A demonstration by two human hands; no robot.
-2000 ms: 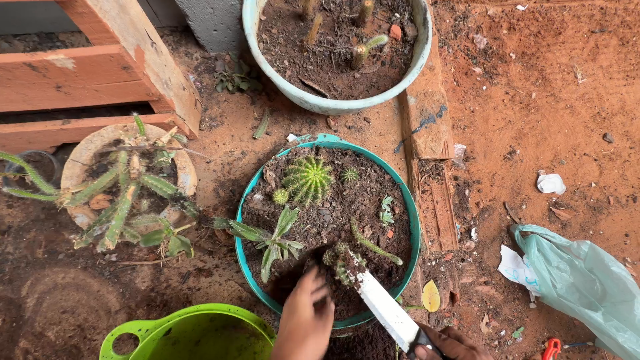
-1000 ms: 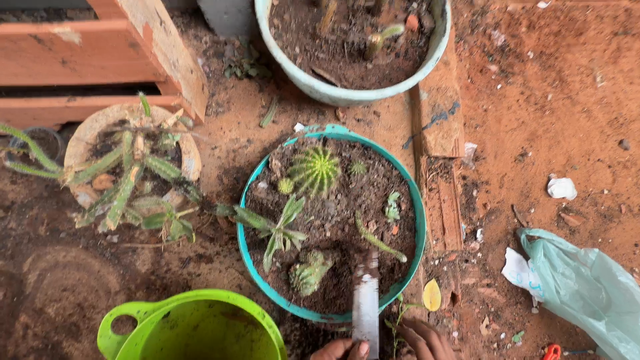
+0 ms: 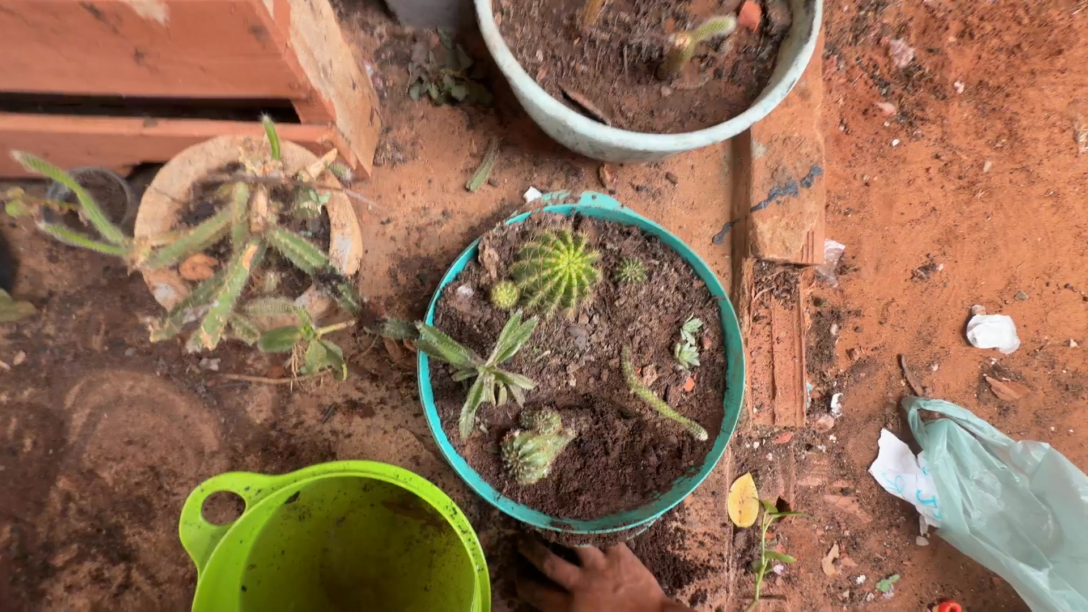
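Observation:
A round teal pot (image 3: 738, 365) of dark soil holds a ribbed globular cactus (image 3: 557, 270), a tiny round cactus (image 3: 504, 294) beside it, a leafy succulent (image 3: 481, 371) over the left rim and a thin cactus stem (image 3: 659, 399) lying at the right. Low in the pot, a lumpy green cactus (image 3: 535, 449) leans on loose soil. My right hand (image 3: 595, 580), seen in part at the bottom edge, is palm down just below the pot, fingers spread over spilled soil, with no object visible in it. My left hand is out of view, and no knife shows.
A lime-green handled container (image 3: 340, 476) stands at lower left, near a cactus in a round planter (image 3: 340, 225). A larger pale pot (image 3: 629, 144) is above. Bricks (image 3: 786, 204) line the right side; a plastic bag (image 3: 1003, 493) lies beyond.
The knife, in the pot earlier, has left the view. My left hand, over the pot two seconds ago, is gone. The lumpy cactus, by the blade then, now sits lower left in the soil.

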